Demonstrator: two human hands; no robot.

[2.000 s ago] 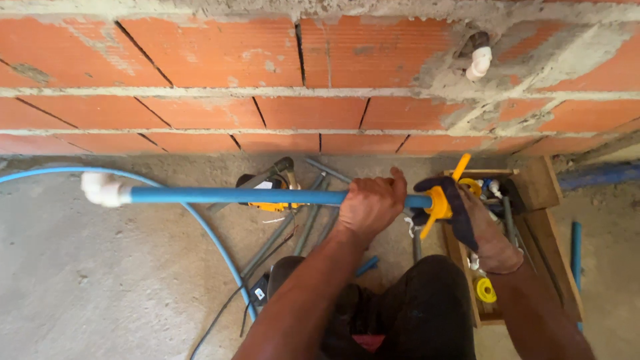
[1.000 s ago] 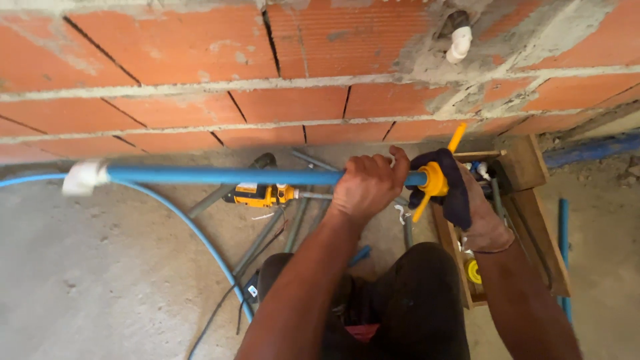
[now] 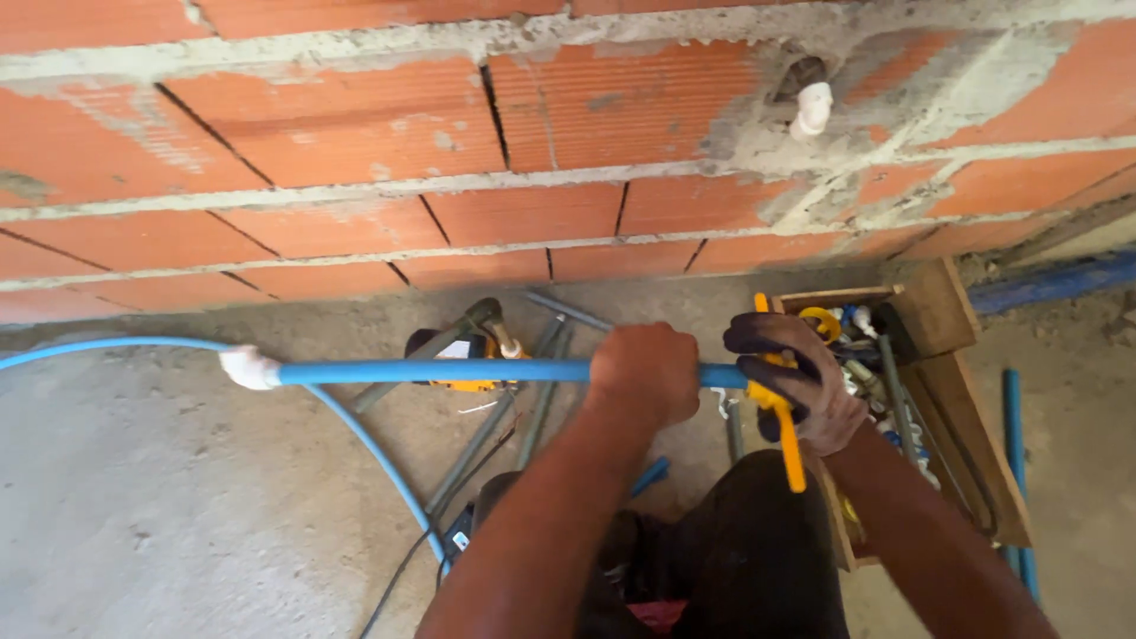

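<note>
A blue plastic pipe (image 3: 444, 371) runs level across the middle of the view, with a white elbow fitting (image 3: 251, 367) on its left end. My left hand (image 3: 646, 371), bare, is closed in a fist around the pipe right of its middle. At the pipe's right end is a yellow tool with two arms (image 3: 783, 426), which looks like a pipe threading die. My right hand (image 3: 799, 377), in a dark and light work glove, grips this tool around its centre. The fingers hide part of the tool and the pipe's end.
A wooden toolbox (image 3: 967, 435) with fittings stands at the right, near a blue pipe (image 3: 1013, 444). Grey pipes (image 3: 470, 453) and a yellow and black power tool (image 3: 470, 359) lie ahead. The brick wall (image 3: 532, 209) bears a white elbow (image 3: 812, 108). A blue hose (image 3: 373, 444) curves left.
The yellow tool's arms have turned from a slant up to the right to a slant down to the right. Both hands remain on the pipe and tool.
</note>
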